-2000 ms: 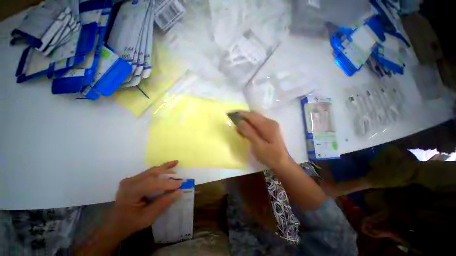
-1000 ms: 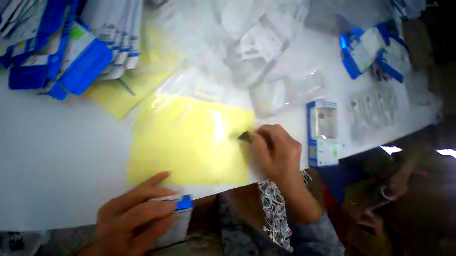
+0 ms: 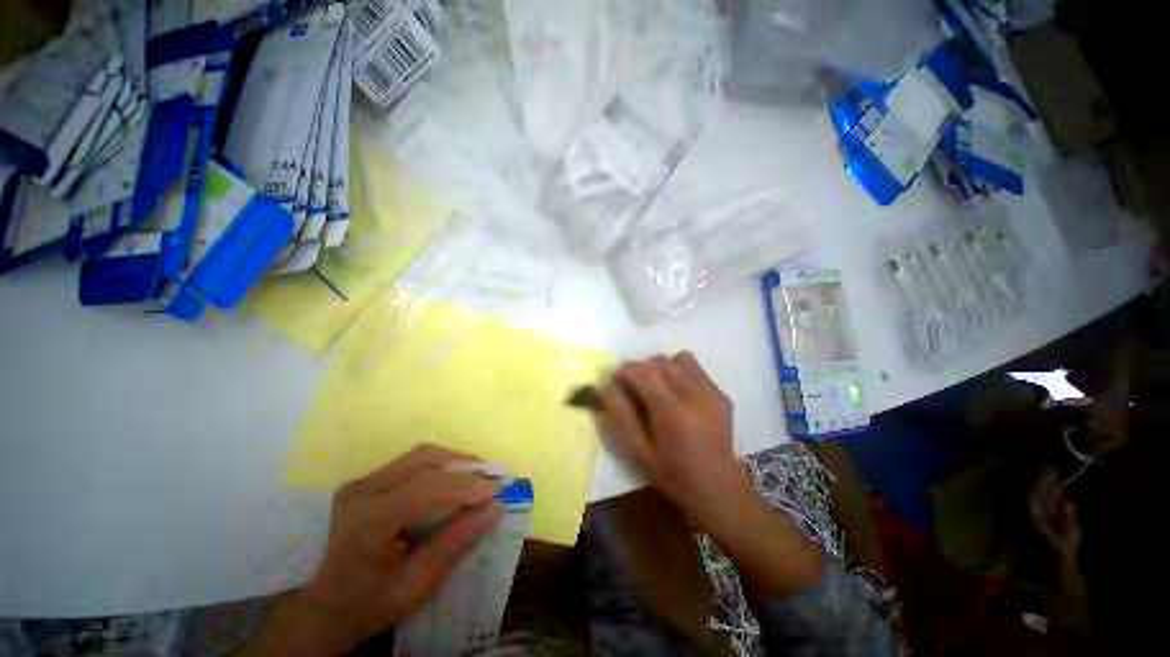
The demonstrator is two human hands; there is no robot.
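My left hand (image 3: 398,539) holds a white retail box (image 3: 472,593) by its blue upper end at the table's front edge; the box hangs partly below the edge. My right hand (image 3: 674,424) is closed on a small knife with a dark tip (image 3: 584,398), over the right side of the yellow sheet (image 3: 436,398). Most of the knife is hidden in my fingers. Any clear seal sticker on the sheet is too faint to tell.
Retail boxes (image 3: 289,128) are piled at the back left, beside barcode labels (image 3: 395,54). Clear plastic bags (image 3: 616,167) lie mid-table. A windowed box (image 3: 816,353) and white cables (image 3: 956,289) lie at right. A person's hand (image 3: 1059,513) shows far right.
The yellow sheet has shifted down and its front corner now hangs over the table edge. My right hand has moved lower and left, still with the knife. My left hand keeps the box.
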